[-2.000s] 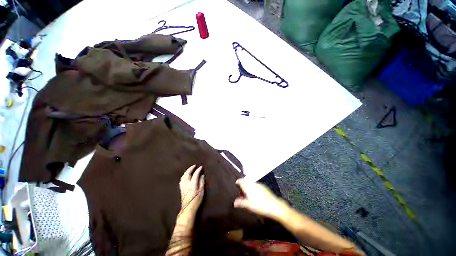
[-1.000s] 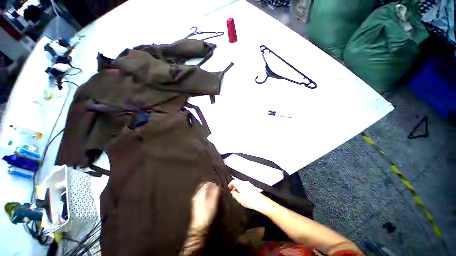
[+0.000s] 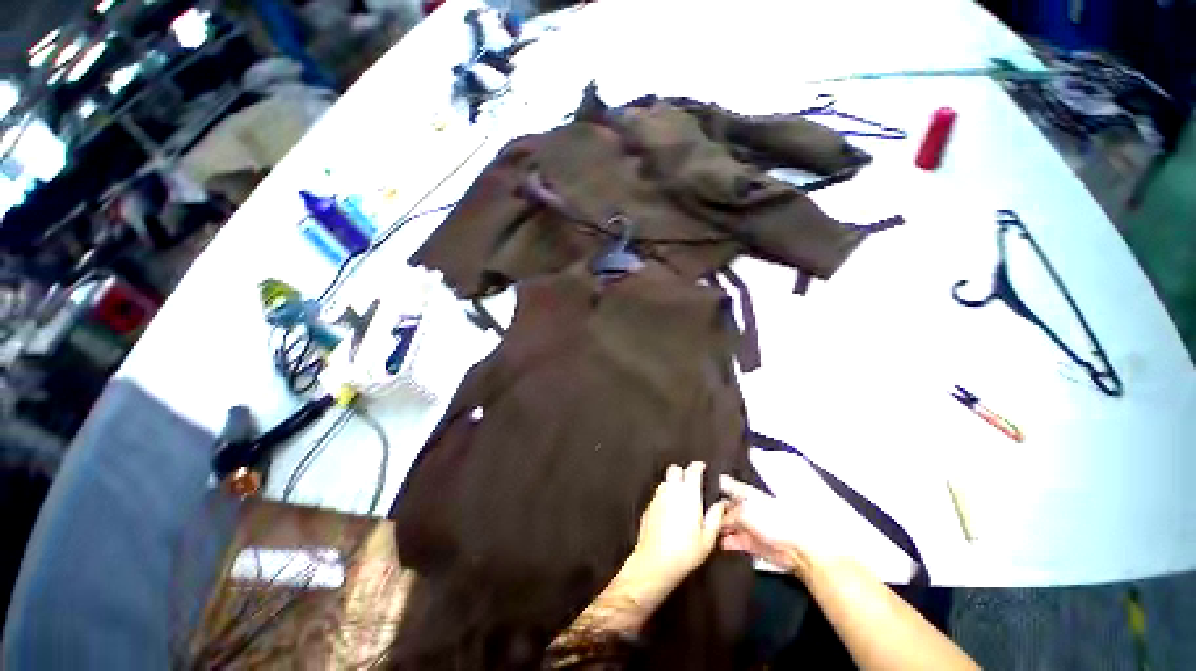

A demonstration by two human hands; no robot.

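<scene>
A dark brown sleeveless garment [image 3: 577, 393] lies on the white table, with a dark hanger [image 3: 617, 260] showing at its neckline. My left hand [image 3: 679, 518] rests on the cloth near the garment's right edge, fingers together. My right hand [image 3: 761, 519] is beside it at that edge, fingers bent, fingertips close to the left hand. Whether it pinches the cloth cannot be made out. A brown belt [image 3: 853, 496] loops out to the right of the hands.
A crumpled brown jacket [image 3: 656, 164] lies beyond the garment. A black hanger [image 3: 1039, 304], snips [image 3: 986, 413] and a red thread cone [image 3: 935, 139] are right. A white basket [image 3: 391, 354], a black corded tool [image 3: 269, 443] and spray cans [image 3: 336, 226] are left.
The view has swung left, so the table things appear further right. My left hand has come close beside my right hand at the garment's edge.
</scene>
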